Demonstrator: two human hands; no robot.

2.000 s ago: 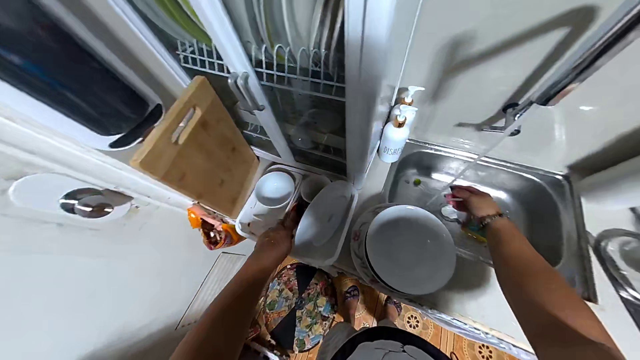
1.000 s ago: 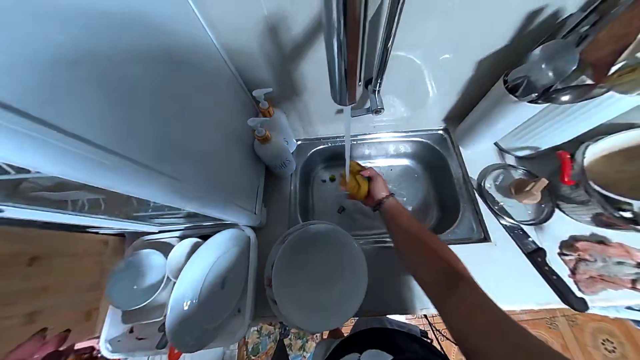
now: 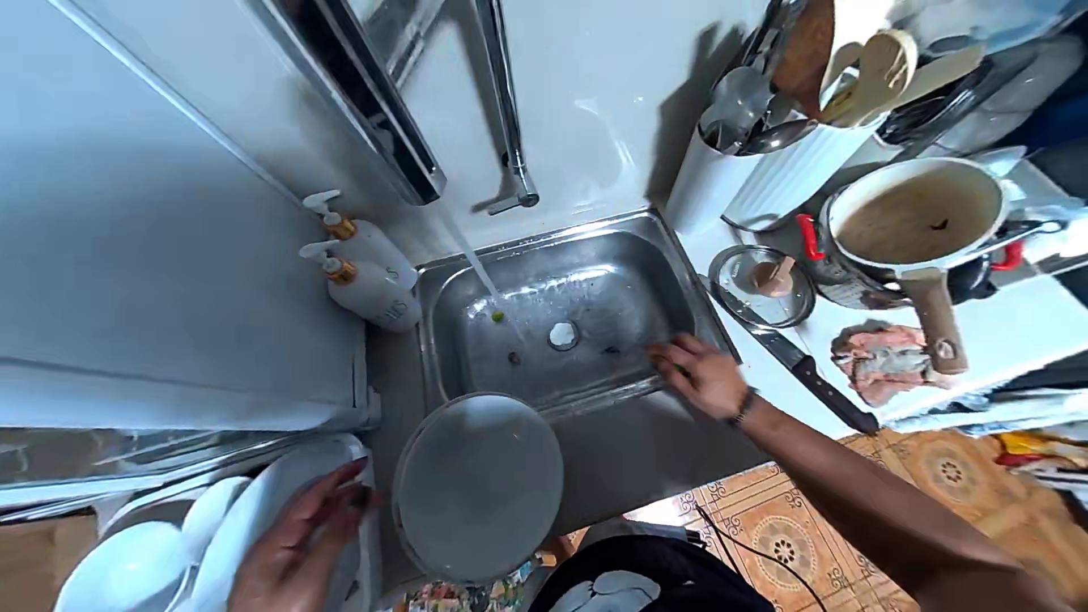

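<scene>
My right hand (image 3: 701, 374) is at the right front corner of the stainless steel sink (image 3: 629, 289), fingers bent; whether it holds something small is not plain. Water runs from the faucet (image 3: 425, 183) into the basin, where small food scraps lie near the drain (image 3: 563, 335). My left hand (image 3: 306, 535), blurred, is over a large white dish (image 3: 255, 510) in the dish rack at lower left, its fingers apart and nothing seen in them. A stack of large plates (image 3: 480, 489) stands on the counter between the rack and the sink.
Two white pump bottles (image 3: 374, 285) stand left of the sink. To the right are a utensil holder (image 3: 710, 183), a glass lid (image 3: 761, 285), a knife (image 3: 807, 370), a crumpled cloth (image 3: 884, 361) and a pan (image 3: 918, 212) on a pot with red handles.
My right hand has moved from under the running water, where it held something yellow, to the sink's right front corner. My left hand has come up over the dish rack.
</scene>
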